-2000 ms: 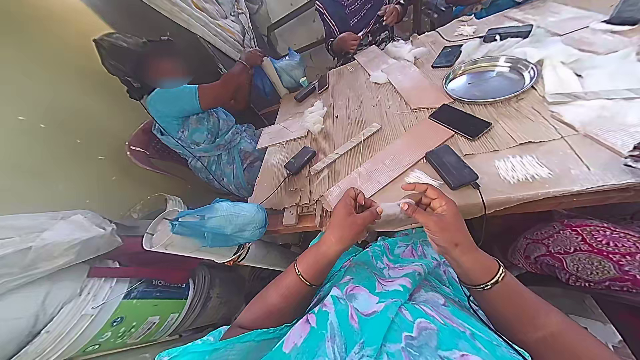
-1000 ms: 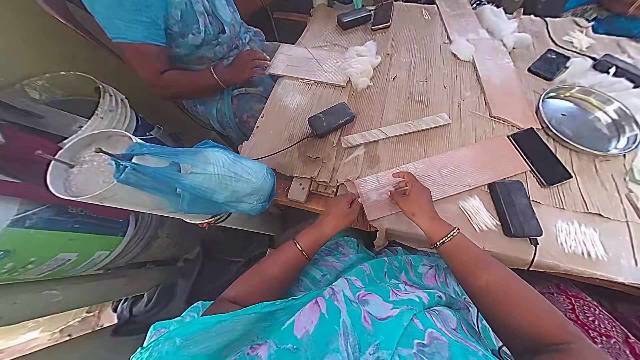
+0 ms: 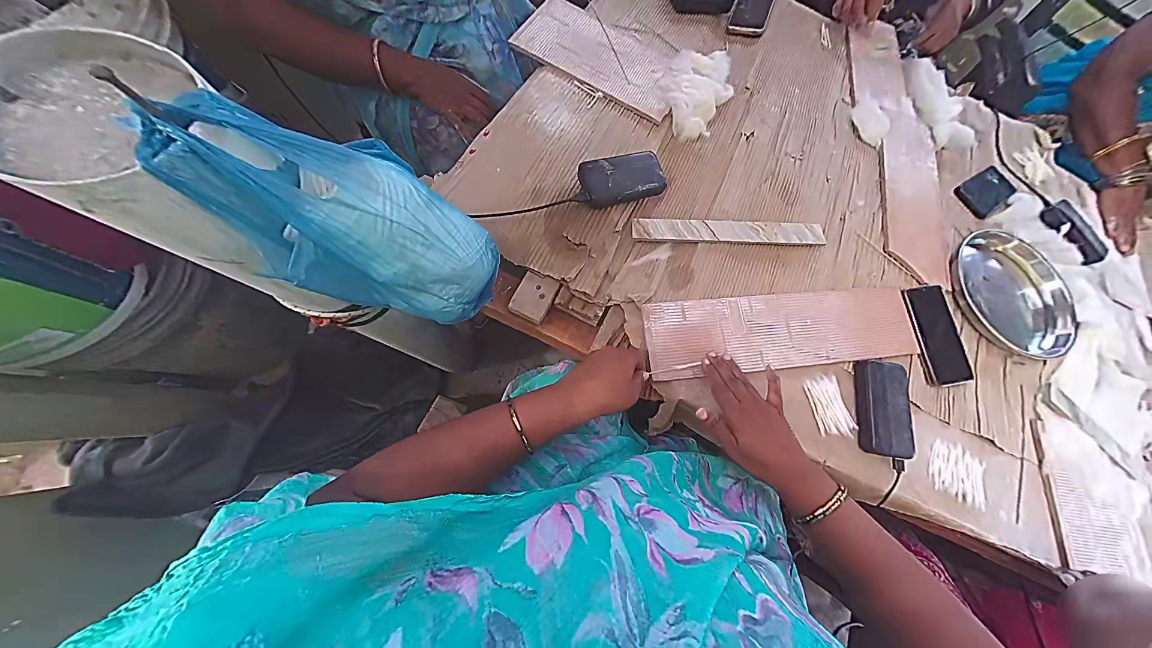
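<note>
My left hand (image 3: 612,382) is closed at the near left corner of a ridged pinkish board (image 3: 783,328), its fingertips pinching the end of a thin white cotton wick (image 3: 675,367). Over the wick's other end, my right hand (image 3: 742,409) lies flat with fingers spread, pressing on the board's near edge. Two small groups of white wicks lie right of my right hand, one (image 3: 829,406) beside a black power bank (image 3: 884,409), the other (image 3: 958,472) farther right. A black phone (image 3: 938,335) touches the board's right end.
A patterned strip (image 3: 729,231) and a black device (image 3: 621,178) with a cable lie beyond the board. At right stands a round steel plate (image 3: 1015,293). White cotton (image 3: 697,93) lies on another board. A blue plastic bag (image 3: 333,216) hangs by a bucket at left. Other people's hands are around the table.
Two seconds ago both hands held white material up above my lap; now they are down at the board with a thin wick between them. The view has swung left and down.
</note>
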